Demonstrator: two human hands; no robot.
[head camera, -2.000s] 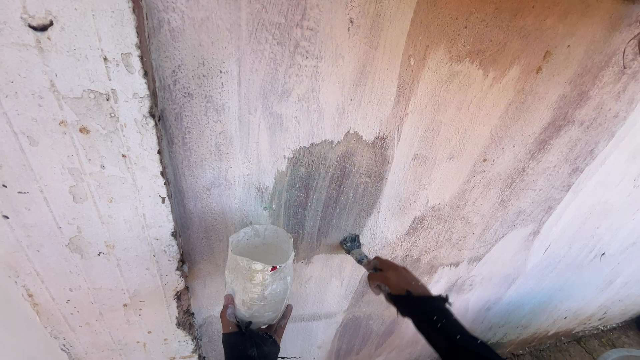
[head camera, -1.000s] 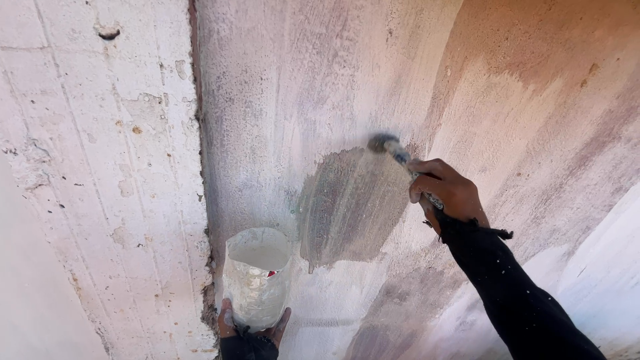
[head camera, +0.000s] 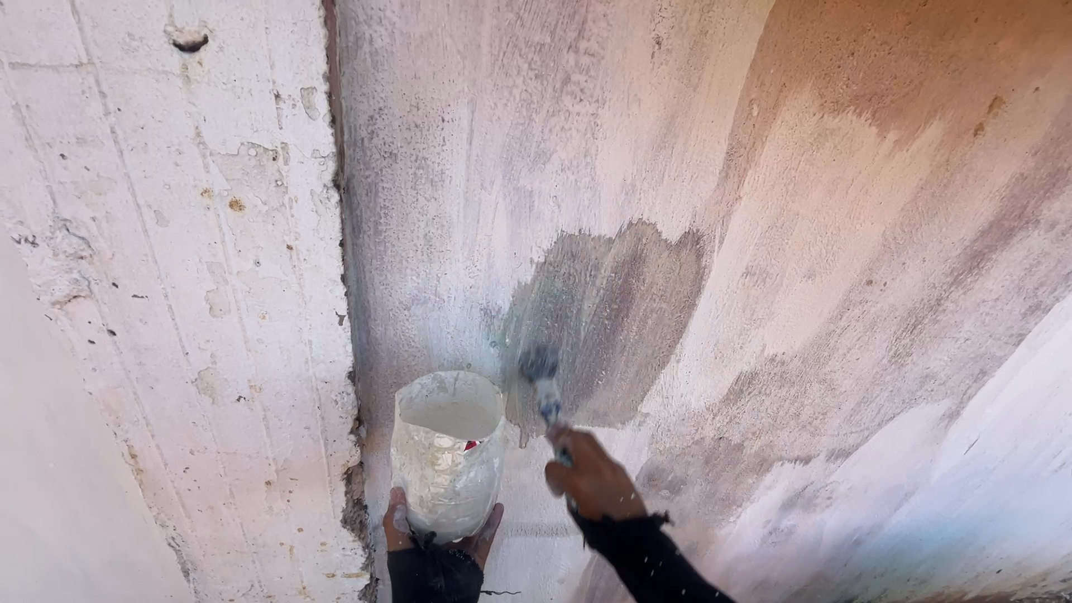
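My left hand (head camera: 444, 528) holds a whitish plastic container (head camera: 448, 477) from below, its open mouth facing up and its sides smeared with paint. In my right hand (head camera: 590, 473) is a paintbrush (head camera: 544, 389), gripped by the handle, its slightly blurred dark bristles over the lower left part of a damp-looking grey patch (head camera: 641, 310) on the wall. The brush head is just up and right of the container's rim. Whether the bristles touch the wall I cannot tell. White specks dot the dark right sleeve.
A rough whitish concrete pillar (head camera: 209, 293) stands at the left, with a chipped edge running beside the wall. The wall (head camera: 837, 276) carries streaky pinkish-white coats, a brown area at the upper right and a whiter, bluish band at the lower right.
My right hand and the brush went up to the patch's top edge, then came down to its lower left part. My left hand still holds the container near the pillar.
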